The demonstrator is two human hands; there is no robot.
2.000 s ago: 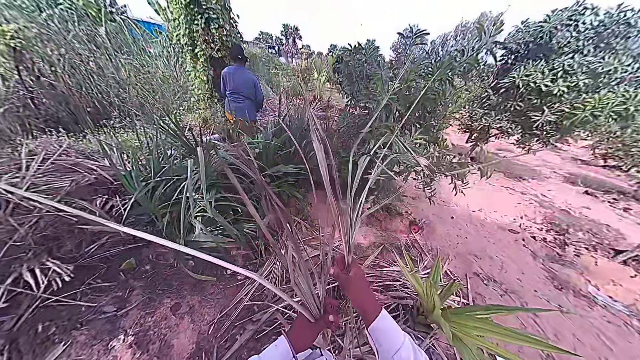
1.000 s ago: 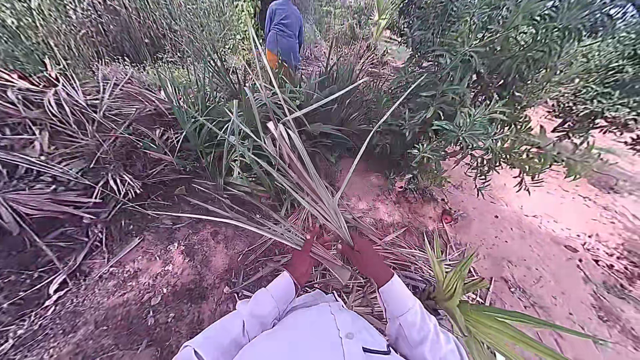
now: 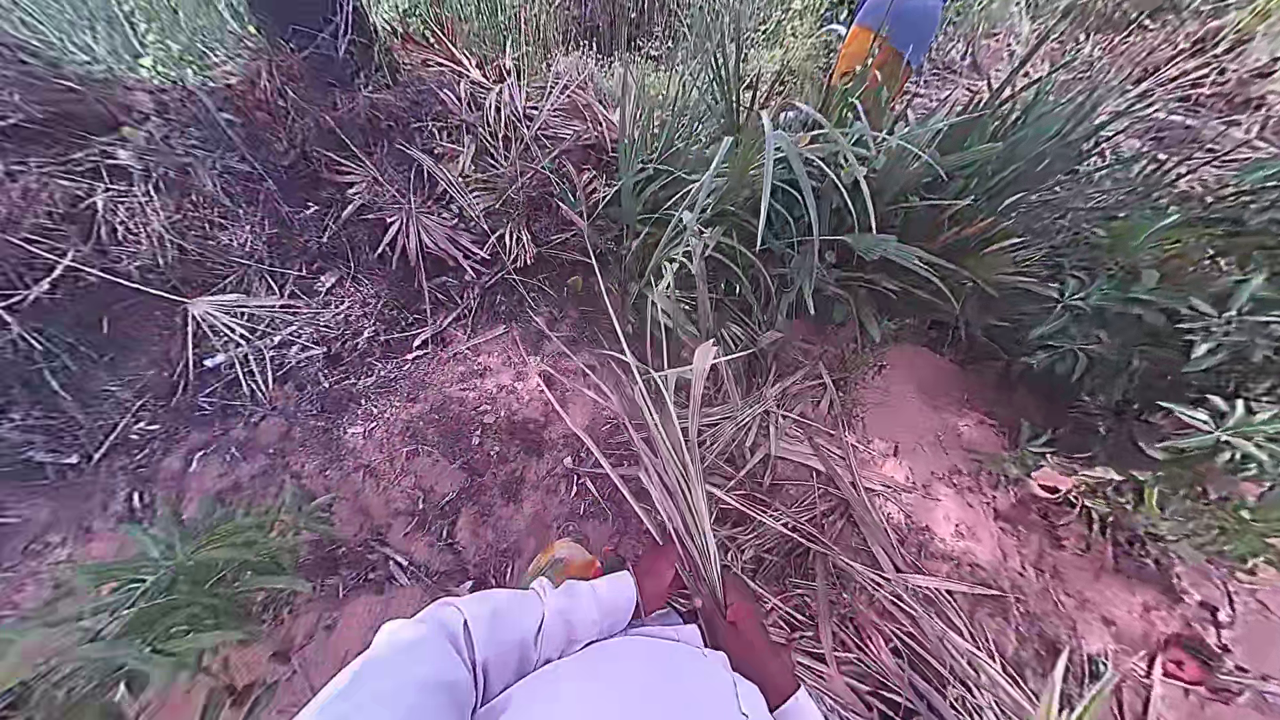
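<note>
A bundle of long, dry palm leaf strips (image 3: 690,475) rises from between my hands near the bottom centre. My right hand (image 3: 745,635) is closed round its lower end. My left hand (image 3: 657,578) is against the bundle's left side; its fingers are partly hidden by the white sleeve and the leaves. The strips fan out upward and away from me. Beneath and to the right of them, more dry leaf strips (image 3: 880,580) lie scattered on the reddish soil.
Green long-leaved plants (image 3: 800,190) grow ahead, with a person in blue and orange (image 3: 885,45) beyond them. Dry palm fronds (image 3: 430,230) litter the left side. A leafy bush (image 3: 1220,430) is at the right, a green tuft (image 3: 190,580) at the lower left.
Both hands have drawn close to my body with the leaf bundle, which now stands narrower and more upright. The view has tilted down and turned left.
</note>
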